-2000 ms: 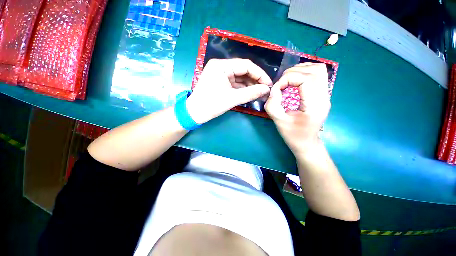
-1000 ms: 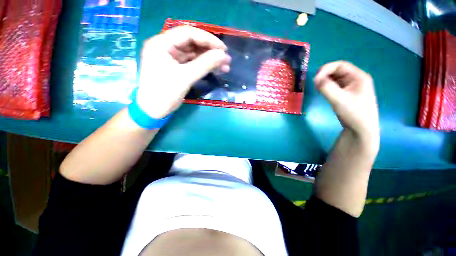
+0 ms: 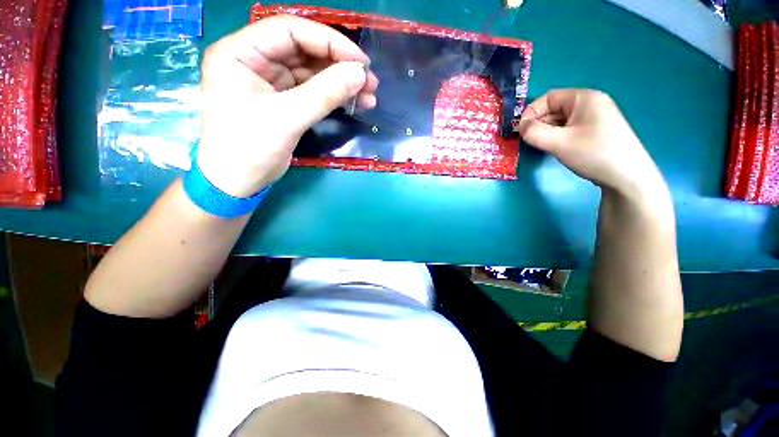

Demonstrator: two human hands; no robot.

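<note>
A long board covered with glossy black film (image 3: pixel 401 85) lies on a red bubble bag (image 3: pixel 468 124), which shows through the board's curved cut-out. My left hand (image 3: pixel 282 98), with a blue wristband (image 3: pixel 213 195), is above the board's left part. Its thumb and fingertips are pinched; a tiny clear piece seems to be between them, too small to tell surely. My right hand (image 3: pixel 576 132) is at the board's right edge with thumb and fingertips together. Whether it holds anything cannot be seen.
A clear shiny sheet with a blue end (image 3: pixel 154 111) lies left of the board. Red bubble bags are stacked at far left (image 3: pixel 26 102) and far right (image 3: pixel 756 115). A small pale connector (image 3: pixel 512 3) is at the top edge. A pale rail (image 3: pixel 683 30) runs behind.
The view has shifted. My hands, together over the board two seconds ago, are apart. My left hand is over the board's left part; my right hand has moved out, then back to its right edge.
</note>
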